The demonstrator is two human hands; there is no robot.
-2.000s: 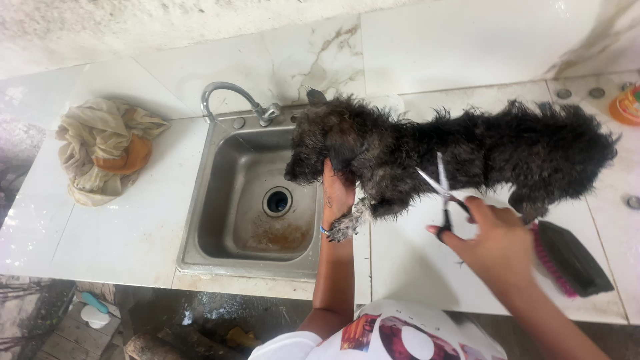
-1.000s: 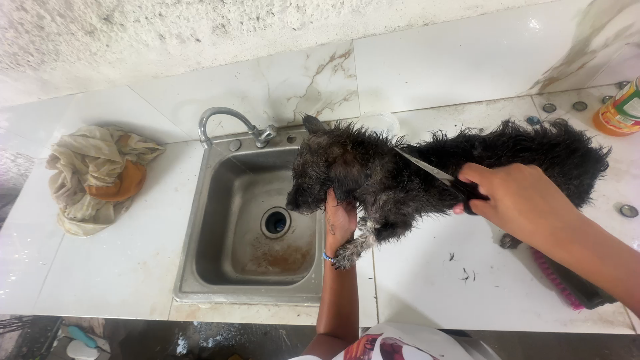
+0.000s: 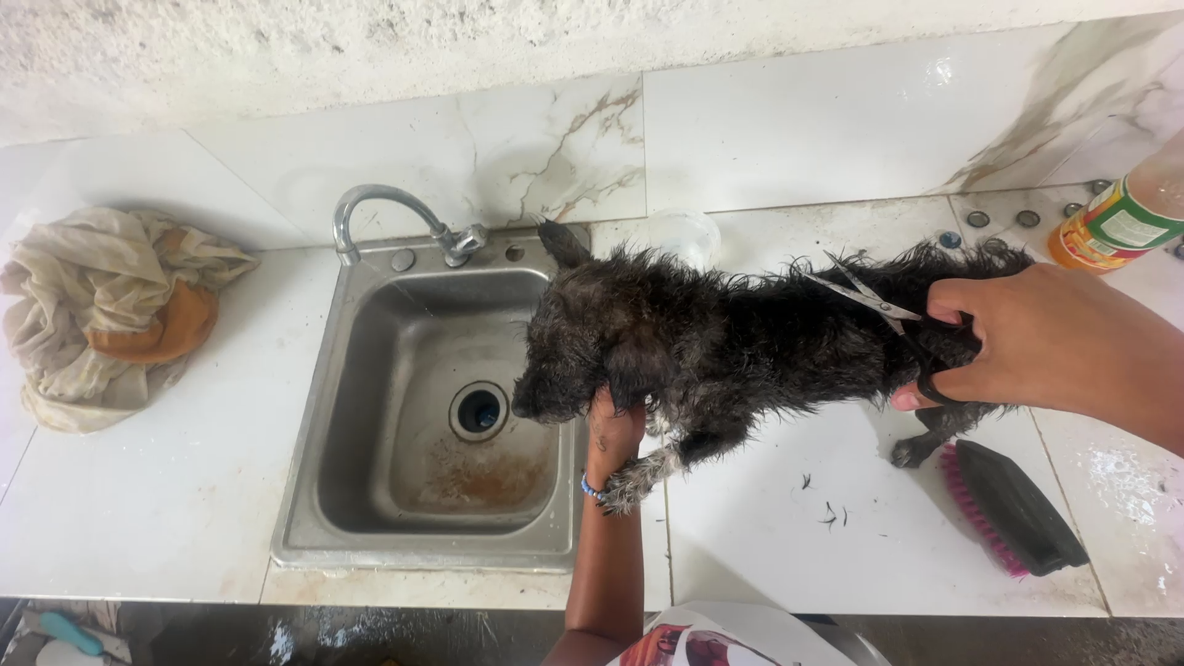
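Note:
A small dog with wet dark fur (image 3: pixel 768 342) stands along the tiled counter, its head over the right edge of the sink. My left hand (image 3: pixel 615 430) is under its neck and holds it there; the fingers are hidden in the fur. One pale front paw rests on my left wrist, by a blue beaded bracelet. In my right hand (image 3: pixel 1008 347) is a pair of scissors (image 3: pixel 869 301) with black handles. The blades are apart and lie over the fur of the dog's back, pointing left. Small fur clippings (image 3: pixel 831 515) lie on the counter below the dog.
A steel sink (image 3: pixel 310 462) with a curved faucet (image 3: pixel 384 194) is left of the dog. A crumpled cloth (image 3: pixel 111 314) lies further left. At right are a scrub brush (image 3: pixel 1013 509) with pink bristles, a bottle (image 3: pixel 1124 217) of orange liquid and several bottle caps (image 3: pixel 1027 218). A clear plastic container (image 3: pixel 684 236) stands behind the dog.
My right hand has moved the scissors from the dog's near side onto its back. The blades, close together one second ago, are now apart. Clippings lie on the counter where none showed two seconds ago.

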